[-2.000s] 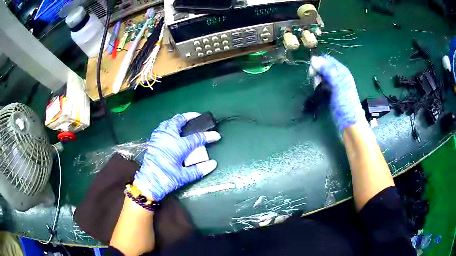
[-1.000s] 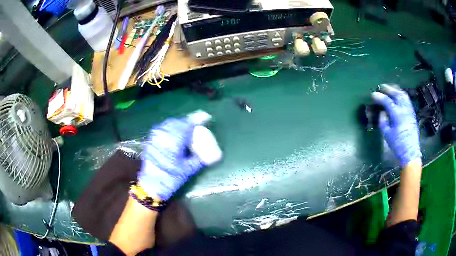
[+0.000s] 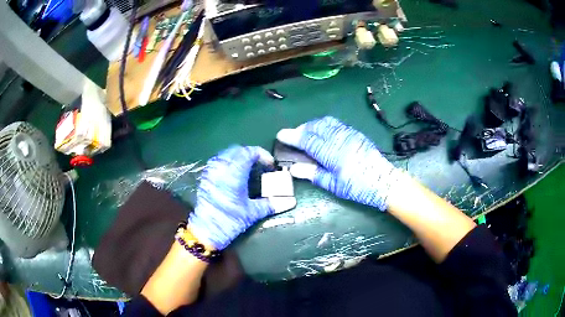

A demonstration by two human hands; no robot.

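My left hand [image 3: 232, 192], in a blue-white striped glove with pale fingertips, holds a small white test socket [image 3: 277, 184] at the middle of the bench. My right hand [image 3: 344, 162], gloved the same way, grips a black power adapter [image 3: 290, 153] between thumb and fingers, right above the socket. The adapter and socket are very close; whether they are plugged together cannot be told. Part of the adapter is hidden by the fingers. A bundled black lead [image 3: 418, 137] lies right of my right hand.
A beige meter [image 3: 282, 40] with cream terminals [image 3: 376, 36] stands at the back. More black adapters [image 3: 505, 127] lie in a pile at right. A desk fan [image 3: 28, 186] and small carton [image 3: 83, 127] stand at left. A dark cloth [image 3: 142, 235] lies by my left forearm.
My right hand has come from the pile at right to the middle with a black adapter. My left hand has shifted slightly right and down, still with the socket. Bundled leads now show left of the pile.
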